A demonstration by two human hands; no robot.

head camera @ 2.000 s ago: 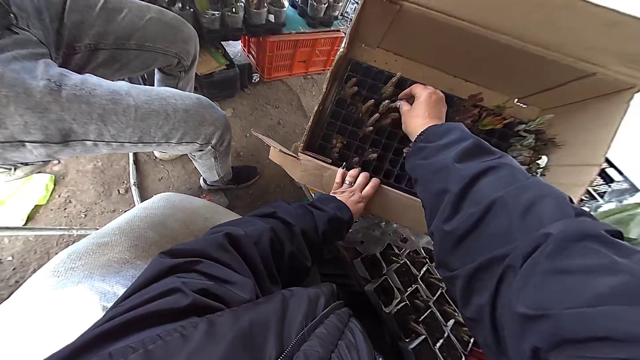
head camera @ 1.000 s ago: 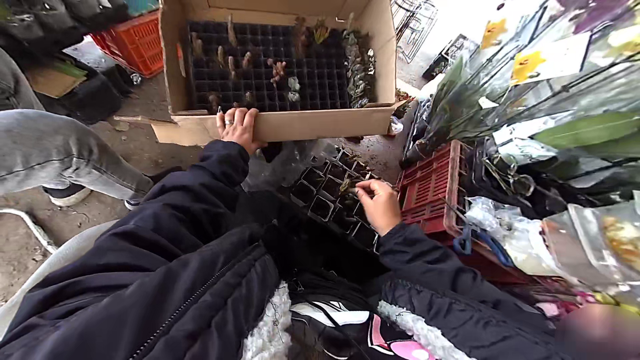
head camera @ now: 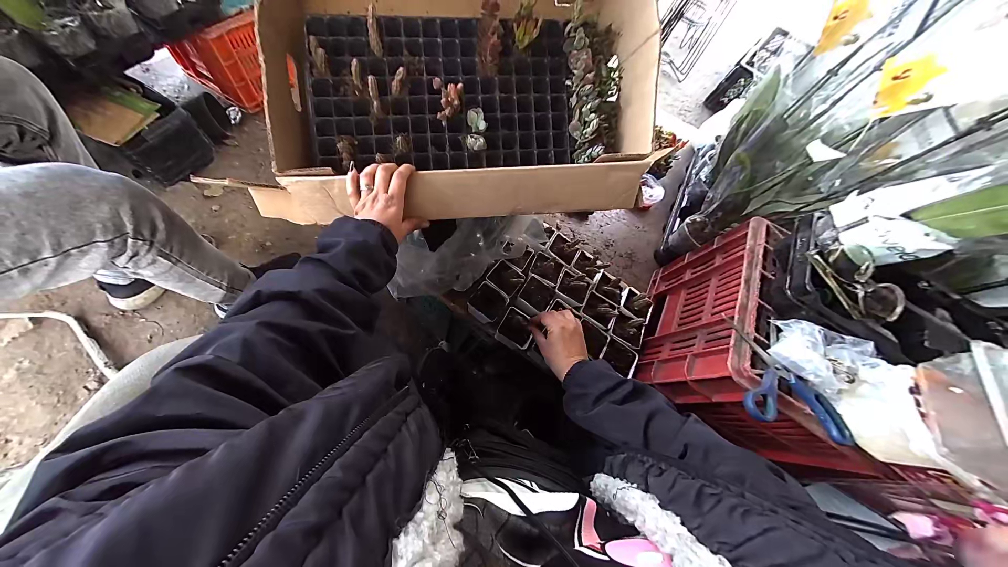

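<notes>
My left hand (head camera: 383, 198) grips the near edge of a cardboard box (head camera: 472, 191), its fingers hooked over the rim. Inside the box lies a black plastic plug tray (head camera: 441, 94) of small cells, with succulent cuttings (head camera: 449, 100) standing in some of them and a dense row of leafy succulents (head camera: 587, 87) along the right side. My right hand (head camera: 561, 341) reaches down into a pot at the near side of a group of small square pots (head camera: 561, 287) holding dark soil. Small plants stand in several pots. My right fingertips are close together at the soil; whether they hold anything is hidden.
Right of the pots stands a red plastic crate (head camera: 701, 307), with blue-handled scissors (head camera: 795, 402) on it and wrapped flowers (head camera: 787, 157) behind. Clear plastic film (head camera: 465, 252) lies below the box. Another person's leg (head camera: 118, 228) is at the left, near an orange crate (head camera: 224, 59).
My right hand has left the cuttings in the box for the square pots, moving a little left among them since one second ago. My left hand stays on the box edge. The view has swung right.
</notes>
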